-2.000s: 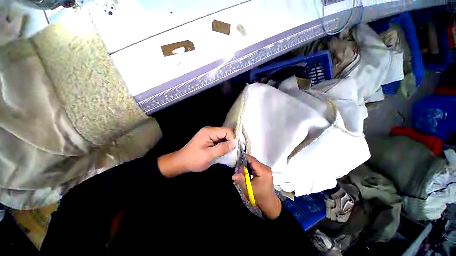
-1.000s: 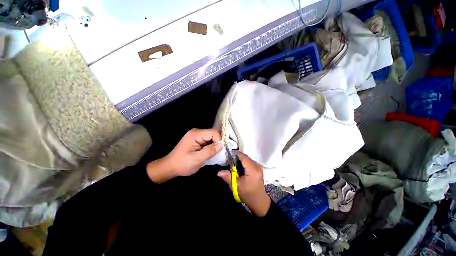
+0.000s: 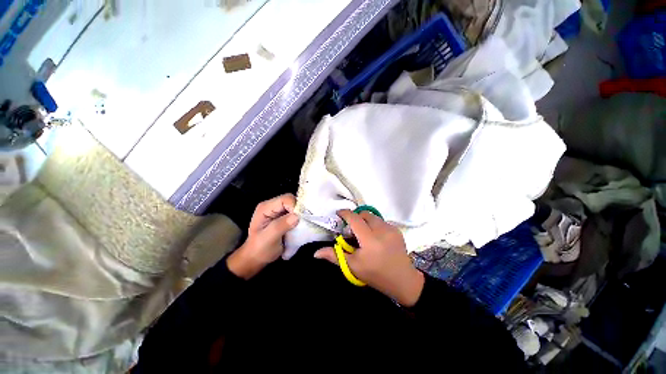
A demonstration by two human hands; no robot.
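My left hand (image 3: 269, 232) pinches the left edge of the white-faced garment piece (image 3: 398, 157) near its seam allowance. My right hand (image 3: 380, 256) holds scissors (image 3: 345, 261) with one yellow and one green handle loop. The silver blades point left, toward my left fingertips, at the garment's edge. Whether the blades touch the cloth cannot be told. The garment piece spreads to the right of my hands, over the crates, with a tan seam across its white face.
The white machine table (image 3: 164, 80) has a tape-measure edging (image 3: 274, 102) and two brown tabs (image 3: 236, 63). A tan garment with a textured band (image 3: 102, 197) hangs at the left. Blue crates (image 3: 504, 274) with cloth stand right. Machine parts (image 3: 25, 120) show far left.
The view has turned, so the table edge is steeper. The scissors have swung from pointing up to pointing left, and the green loop now shows. The left hand still pinches the garment edge.
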